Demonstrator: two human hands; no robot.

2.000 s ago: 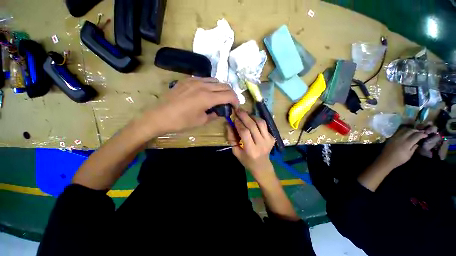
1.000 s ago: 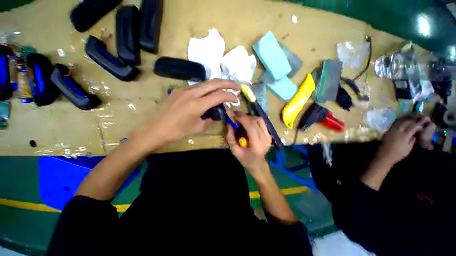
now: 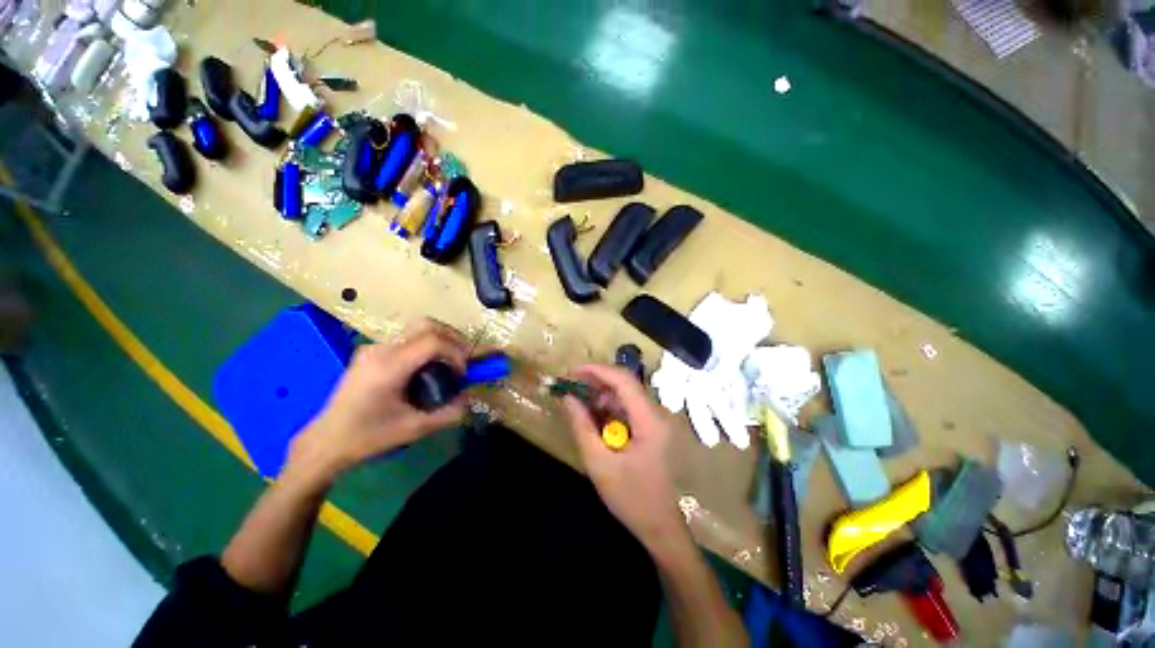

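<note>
My left hand (image 3: 386, 392) grips a black plastic housing (image 3: 435, 385) above the bench's near edge. A blue battery cell (image 3: 486, 370) sticks out of its right side. My right hand (image 3: 623, 449) is a little to the right, apart from it. It holds a screwdriver (image 3: 616, 434), of which the yellow-orange handle end shows in the palm. A small dark green piece, perhaps a circuit board (image 3: 573, 389), is at its fingertips. The screwdriver's shaft cannot be made out.
Black housings (image 3: 621, 241) lie beyond my hands. Opened units, blue cells and green boards (image 3: 332, 190) are piled left. White gloves (image 3: 716, 367), teal pads (image 3: 859, 399), a yellow utility knife (image 3: 880, 519) and a long black-handled tool (image 3: 787, 532) lie right. A blue stool (image 3: 285, 386) stands below.
The view has swung left, showing more of the bench's left side; the neighbouring person is out of view. My hands have moved apart, and the blue cell now shows clearly at the housing.
</note>
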